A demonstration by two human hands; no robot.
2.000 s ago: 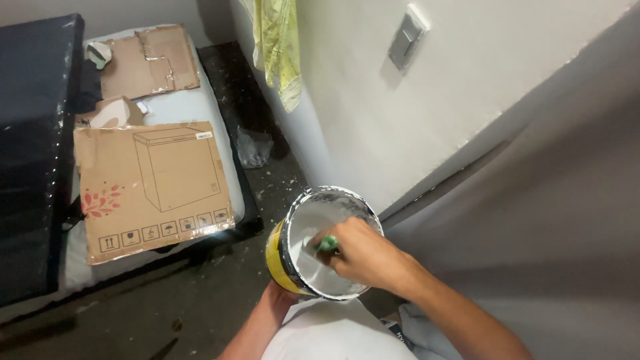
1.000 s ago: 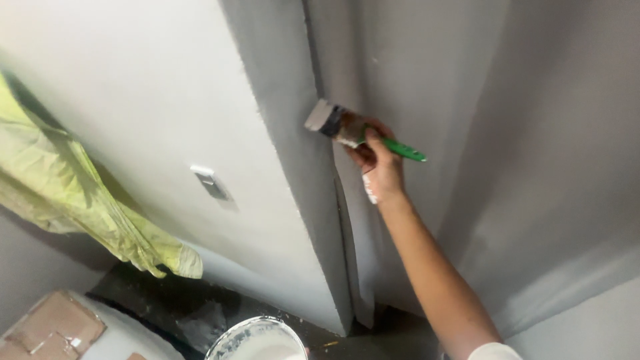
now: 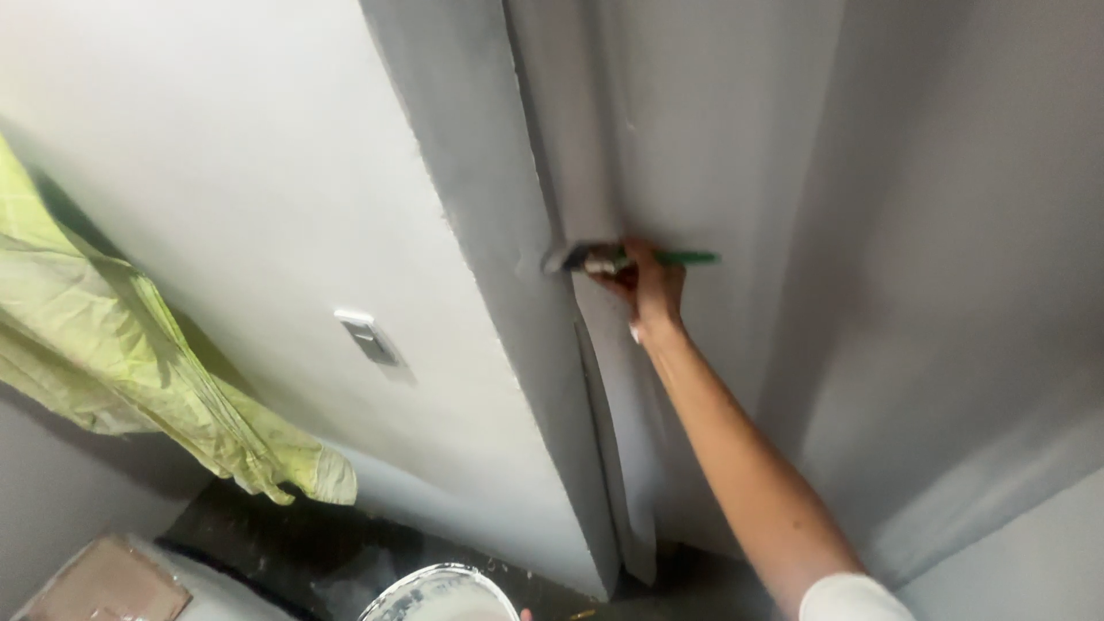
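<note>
My right hand (image 3: 651,285) is closed around a paintbrush (image 3: 595,257) with a green handle. The bristles touch the narrow grey side face of the wall's edge (image 3: 517,285), beside a hanging grey curtain or sheet (image 3: 716,155). At the bottom, a paint bucket (image 3: 440,595) with a paint-smeared rim holds white paint. Only a fingertip of my left hand (image 3: 525,614) shows at the bucket's right side; most of that hand is out of the frame, so its grip cannot be made out.
A light switch (image 3: 368,337) sits on the white wall (image 3: 259,172). Yellow-green cloth (image 3: 129,345) hangs at the left. Cardboard (image 3: 112,582) lies on a pale surface at the lower left. The dark floor (image 3: 302,535) is spotted.
Two seconds ago the brush was inside the bucket; then it came up to the wall's edge. Since one second ago, the brush has turned more level against that face.
</note>
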